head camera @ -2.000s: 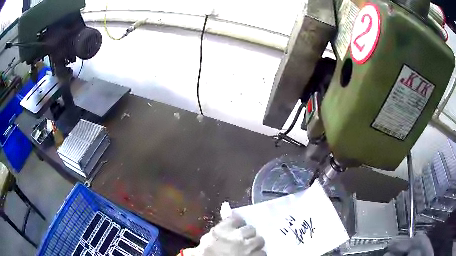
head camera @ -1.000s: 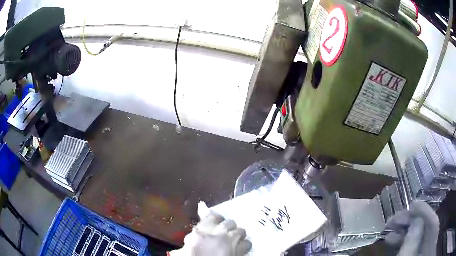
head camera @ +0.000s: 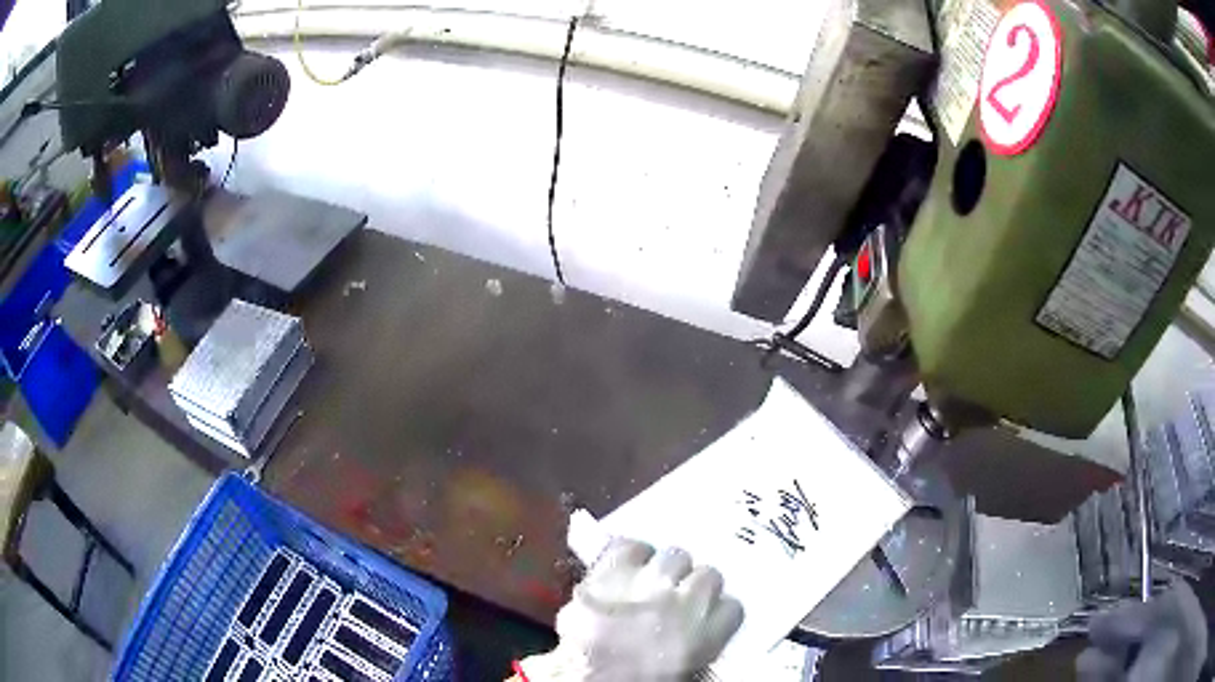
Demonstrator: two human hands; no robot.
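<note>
A white-faced aluminium housing (head camera: 780,533) with black handwriting lies tilted over the round table (head camera: 919,566), its upper right corner near the chuck (head camera: 922,433). My left hand (head camera: 646,616), in a whitish knit glove with a red cuff, grips the housing's lower left edge. My right hand (head camera: 1149,640), in a grey glove, is at the lower right edge, at the lower end of the feed handle (head camera: 1139,493). It is blurred and partly cut off; its fingers seem curled round the handle. The drill press head (head camera: 1053,227) stands above the table.
A blue crate (head camera: 460,626) with packed housings (head camera: 320,620) is at lower left. Stacked housings (head camera: 240,373) stand at the bench's (head camera: 453,386) left end, near a second drill (head camera: 173,80). More housings (head camera: 1019,573) are stacked right of the round table. A wrench lies near the left stack.
The housing has shifted left and turned with my left hand, uncovering more of the round table's right side. The camera view has swung left, then back. My right hand stays by the handle.
</note>
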